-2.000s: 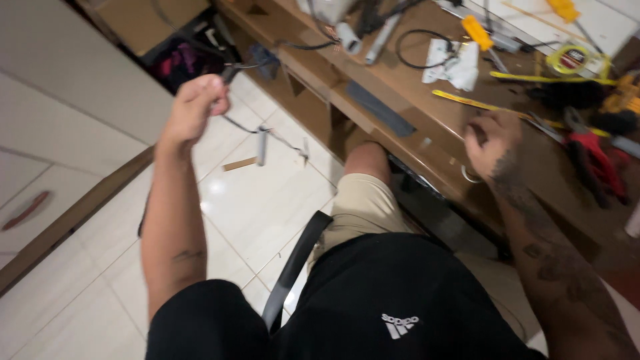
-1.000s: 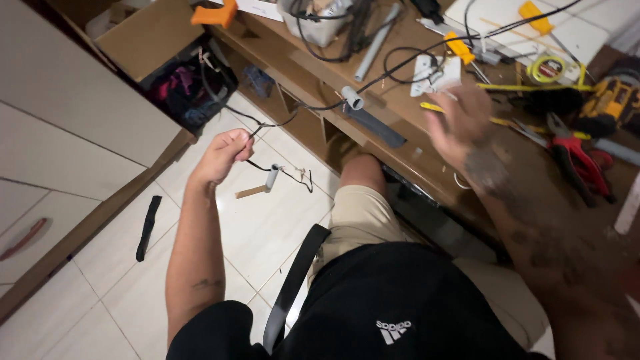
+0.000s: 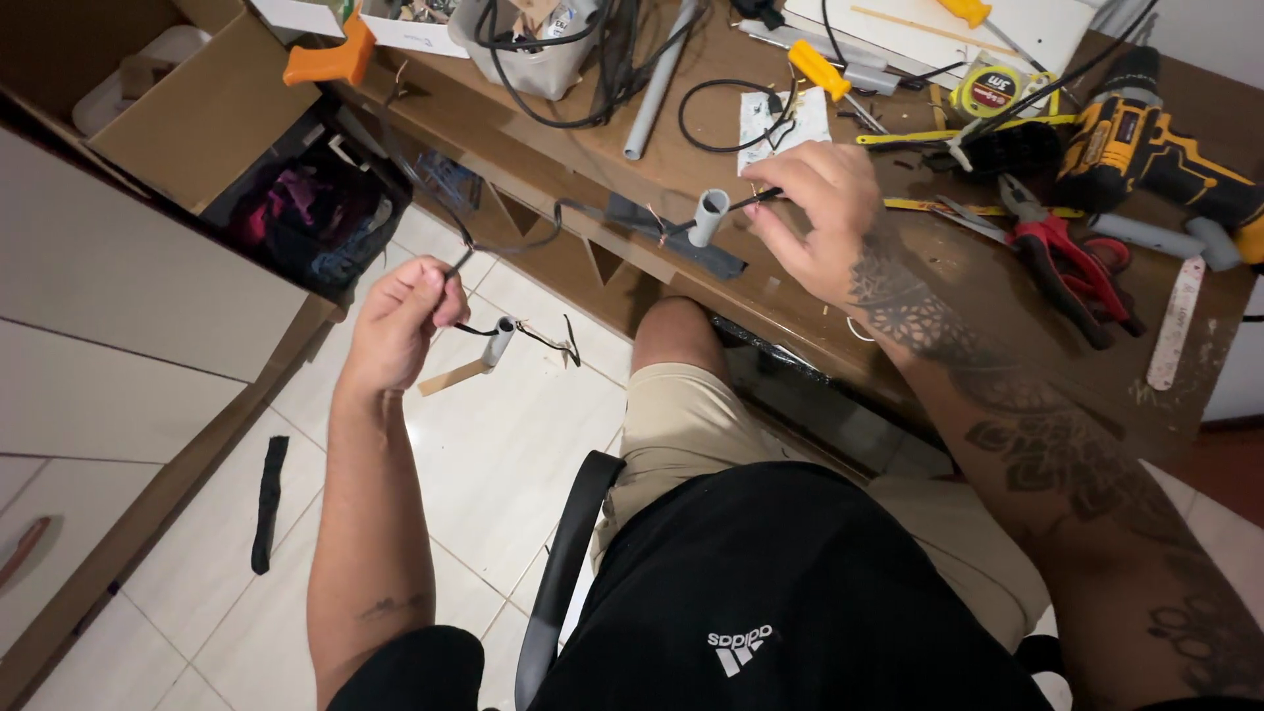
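My left hand (image 3: pixel 405 321) is closed on a thin black cable (image 3: pixel 459 259) above the tiled floor. From that hand the cable runs down through a short grey tube (image 3: pixel 501 341), with bare-ended wires beyond it. My right hand (image 3: pixel 815 217) is over the brown desk, its thumb and fingers around a black cable end (image 3: pixel 762 197). That cable passes into a second short grey tube (image 3: pixel 709 217), and copper strands show on its other side. Below this tube a dark flat strip (image 3: pixel 681 237) lies at the desk edge.
On the desk are red-handled pliers (image 3: pixel 1062 252), a yellow drill (image 3: pixel 1116 138), a tape measure (image 3: pixel 990 89), a yellow-handled screwdriver (image 3: pixel 820 69), a long grey tube (image 3: pixel 660 84) and a bin of cables (image 3: pixel 538 64). An orange-handled tool (image 3: pixel 336 57) overhangs the edge. A black strip (image 3: pixel 269 504) lies on the floor.
My right hand has moved from the area of the yellow strip to the cable by the second tube. My left hand still holds its cable. The second tube was closer to the desk's back edge one second ago.
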